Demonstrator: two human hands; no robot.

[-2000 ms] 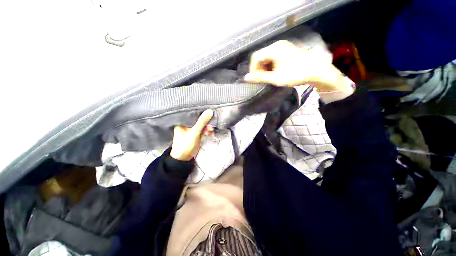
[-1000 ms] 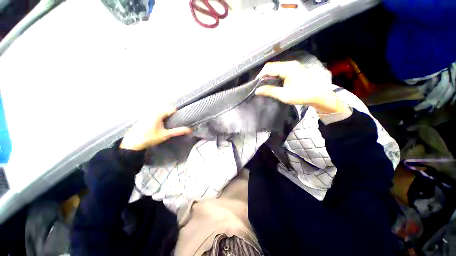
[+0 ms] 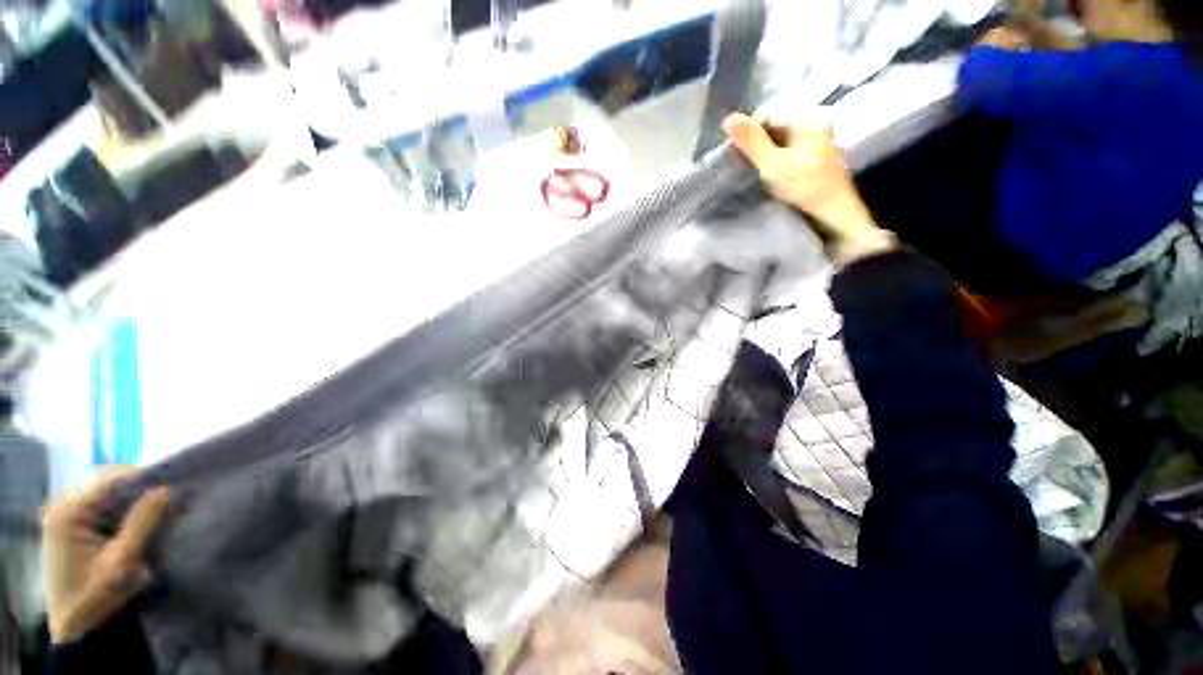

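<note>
A long grey rib knit band (image 3: 462,330) is stretched between my two hands along the front edge of the table. My left hand (image 3: 99,560) grips its left end at the lower left. My right hand (image 3: 805,172) pinches its other end at the upper right. The dark grey garment body (image 3: 409,475) hangs below the band, partly blurred. Its white quilted lining (image 3: 594,488) with dark diamond lines shows over my lap and under my right forearm.
Red-handled scissors (image 3: 575,194) lie on the white table (image 3: 317,303). A light-blue strip (image 3: 116,393) is at the table's left. A person in blue (image 3: 1095,158) is at the upper right. Blurred machinery and cloth stand behind.
My hands have moved far apart, the left to the lower left and the right slightly up. The band is now stretched long between them. The view has tilted up, showing more of the room.
</note>
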